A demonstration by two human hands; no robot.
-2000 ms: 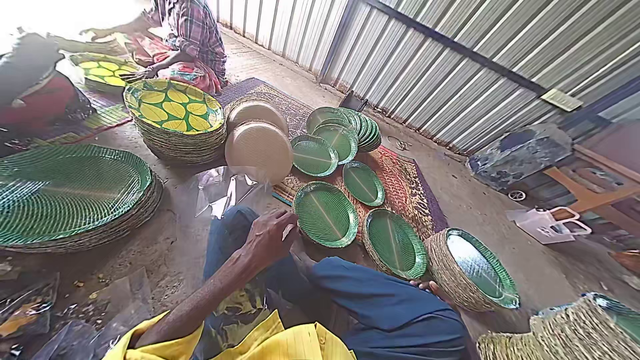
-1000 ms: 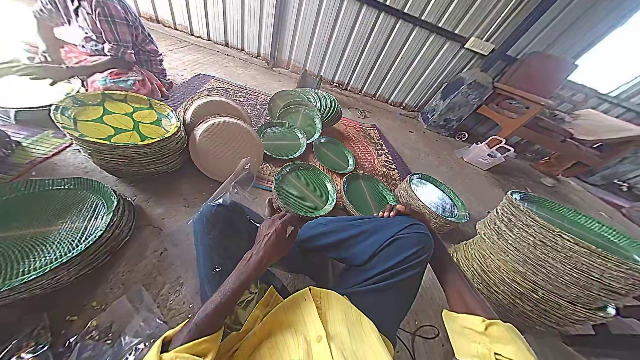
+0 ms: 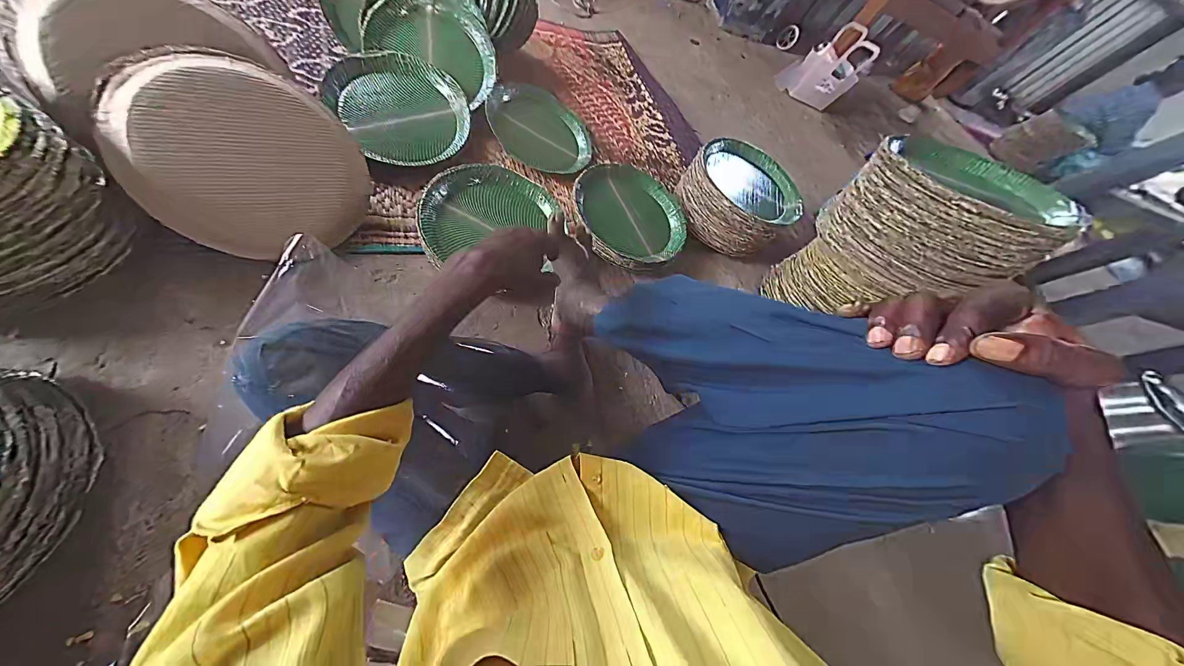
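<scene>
My left hand [image 3: 513, 259] is in front of a green leaf-patterned plate [image 3: 476, 208] and beside my bare foot [image 3: 575, 291]; its fingers are partly hidden, so its hold cannot be told. My right hand [image 3: 994, 333] rests on my blue-trousered knee, fingers spread over the cloth, with no object in it. Another green plate [image 3: 631, 215] tops a small stack just beyond the foot. Behind them lie a smaller green plate [image 3: 538, 128] and a wider one [image 3: 398, 108]. A clear plastic sheet [image 3: 287, 296] drapes over my left leg.
Large round tan discs [image 3: 231, 153] lean at the upper left beside a fibre-sided stack [image 3: 55, 213]. To the right stand a short plate stack [image 3: 735, 199] and a tall one [image 3: 934, 222]. A patterned mat [image 3: 610, 102] lies under the plates; a white carry basket [image 3: 826, 74] stands behind.
My right hand has moved from beside the short plate stack back onto my knee. The view has tilted down and nearer to the legs.
</scene>
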